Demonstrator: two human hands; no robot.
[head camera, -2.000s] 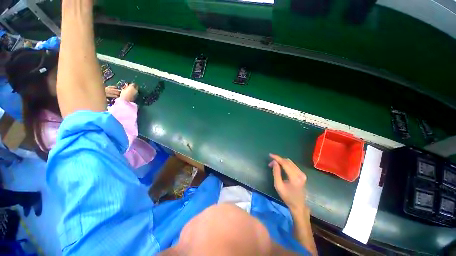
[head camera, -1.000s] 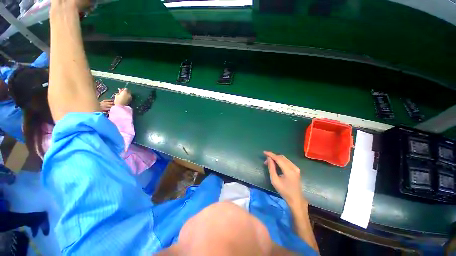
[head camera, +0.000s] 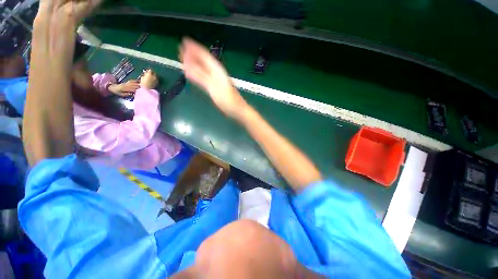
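Observation:
My left hand (head camera: 64, 6) is raised at the top left, cut off by the top edge; whether it holds anything does not show. My right hand (head camera: 206, 70) is blurred and stretched out over the pale rail and the edge of the belt, with nothing visible in it. A phone assembly (head camera: 217, 50) lies on the green belt just behind my right hand, partly covered by it. Another phone assembly (head camera: 260, 61) lies on the belt to its right.
A red bin (head camera: 375, 155) stands on the green bench beside a white paper strip (head camera: 407, 196). A black tray (head camera: 455, 190) with pocketed parts is at the right. More phones (head camera: 437, 116) lie on the belt. A person in pink sleeves (head camera: 144, 114) works at the left. An open carton (head camera: 217, 163) is below the bench.
My right hand has moved from above the bench, left of the red bin, up and left to the belt. My left arm has shifted slightly left. The view has shifted too.

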